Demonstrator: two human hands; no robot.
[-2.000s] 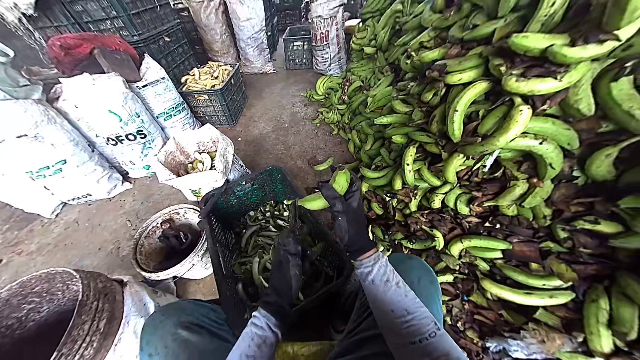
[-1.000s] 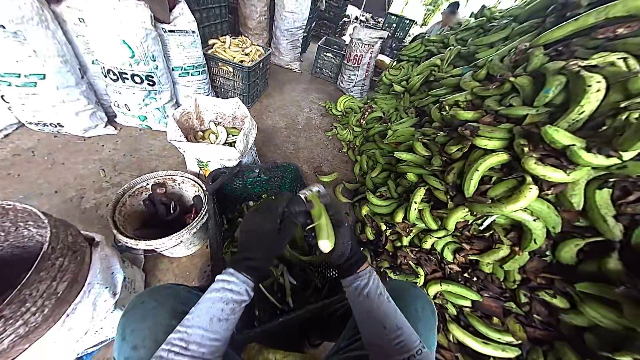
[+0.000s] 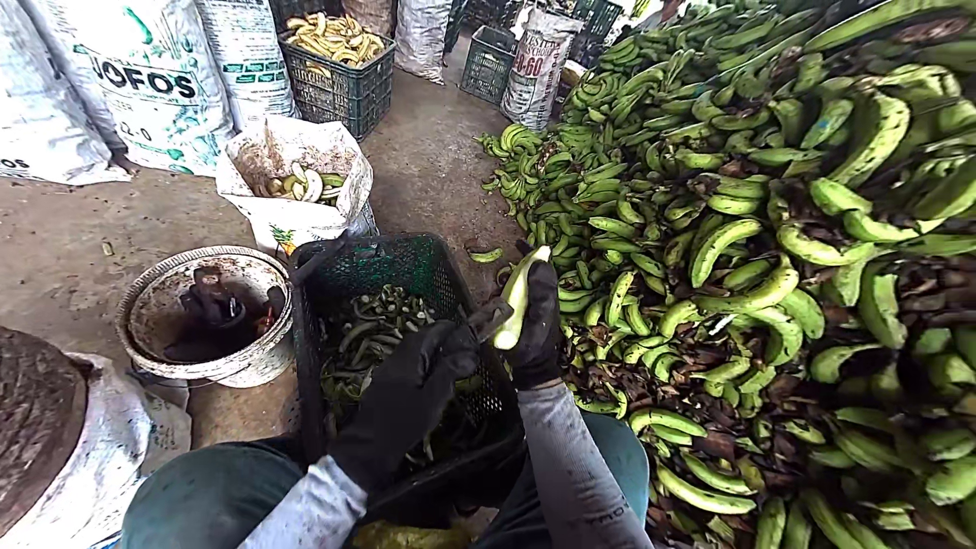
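My right hand (image 3: 537, 328), in a black glove, holds a pale, mostly peeled green plantain (image 3: 520, 299) upright and slightly tilted. Beside it my left hand (image 3: 419, 381), also gloved in black, grips a short tool, apparently a knife (image 3: 490, 319), whose blade is at the plantain's lower left side. Below both hands stands a dark green plastic crate (image 3: 366, 255) between my knees, with green peels (image 3: 381, 324) in it. The tool's handle is hidden in my left hand. To the right rises a large heap of green plantains (image 3: 732, 244).
A dirty bucket (image 3: 252, 370) with dark items inside stands left of the crate. Behind it are an open white sack (image 3: 354, 171) of peeled plantains and a crate (image 3: 374, 95) full of them. Filled sacks (image 3: 152, 114) line the back left; a brown round container (image 3: 34, 419) is at lower left.
The plantain showed more green skin two seconds ago and is now largely pale. My left hand was lower over the crate then; it is now beside the plantain. The view has shifted.
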